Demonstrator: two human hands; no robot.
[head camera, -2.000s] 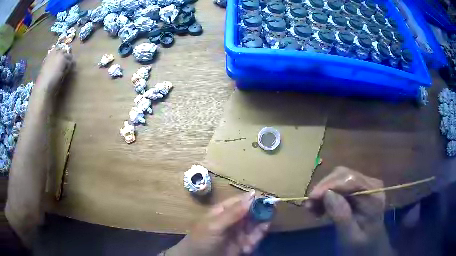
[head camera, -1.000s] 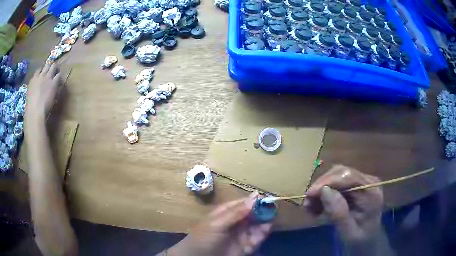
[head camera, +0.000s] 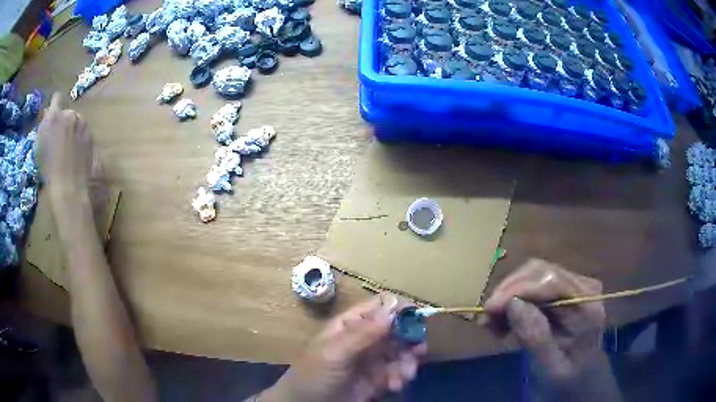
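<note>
My left hand (head camera: 353, 345) holds a dark grey-green round cap (head camera: 410, 326) by its edge, hollow side showing, near the table's front edge. My right hand (head camera: 546, 314) holds a thin tan glue stick (head camera: 620, 295). Its white wet tip touches the cap's rim. A white lumpy figure body (head camera: 313, 279) stands on the table left of the cardboard, its dark round hole facing up. A small round glue cup (head camera: 425, 217) sits on the cardboard pad (head camera: 463, 271).
A blue crate (head camera: 510, 110) of dark-topped pieces stands at the back right. Small cast parts (head camera: 225, 169) lie in a line mid-table. White bodies (head camera: 208, 39) and dark caps are piled at the back left. Another person's arm (head camera: 86, 235) reaches in at left.
The other person's hand has drawn back from the small parts at the far left and their arm has shifted. My hands keep nearly the same place, the cap and stick tip moving slightly.
</note>
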